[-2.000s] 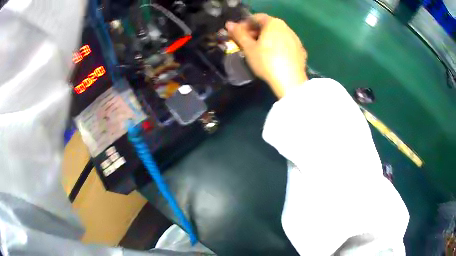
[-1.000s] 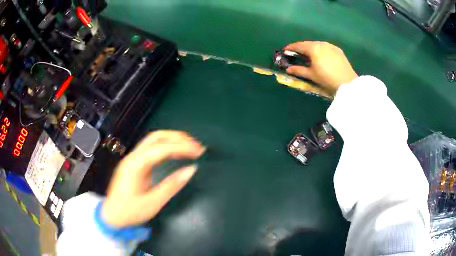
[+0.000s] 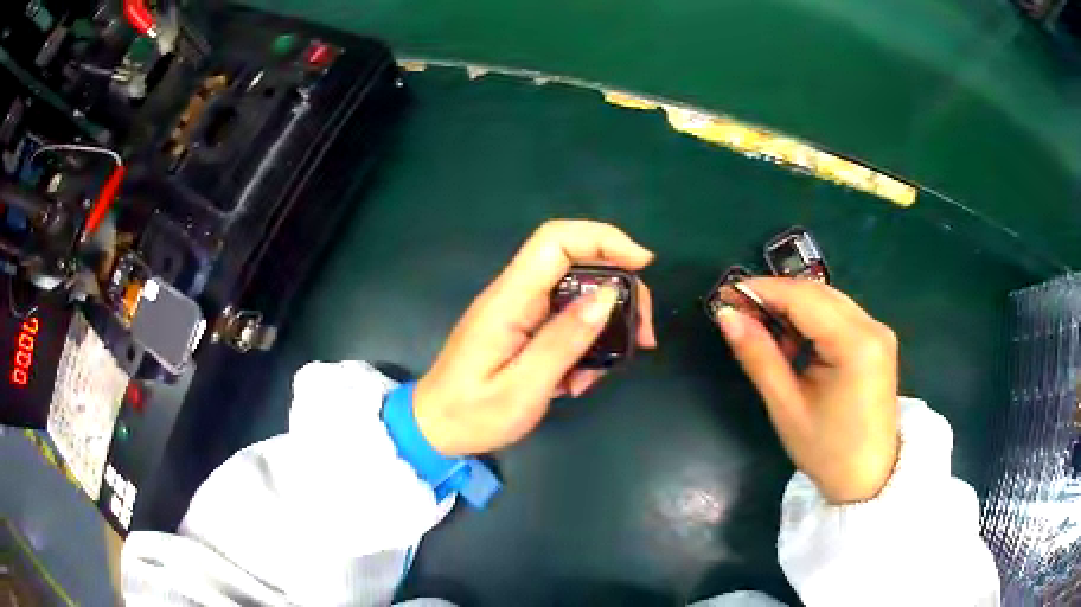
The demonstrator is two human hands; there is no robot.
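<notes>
My left hand [image 3: 522, 344] holds an open dark watch housing [image 3: 616, 330] over the mat, with the thumb on its inner side. My right hand [image 3: 818, 379] has its thumb and index fingertips closed at a second housing [image 3: 720, 288], low over the mat; the fingers partly hide it, and whether it is lifted is unclear. A third open housing [image 3: 797, 254] lies just beyond, on the dark green mat [image 3: 569, 154].
The black press fixture [image 3: 273, 142] stands at left, with a grey screen [image 3: 167, 325] hanging from its nest and a red-gripped lever [image 3: 104, 199]. Worn yellow tape [image 3: 794, 152] crosses the mat. Clear trays [image 3: 1043, 403] stand at right.
My right hand has moved from the yellow tape down to the housings on the mat. My left hand, empty before, now holds a housing. The view has shifted slightly.
</notes>
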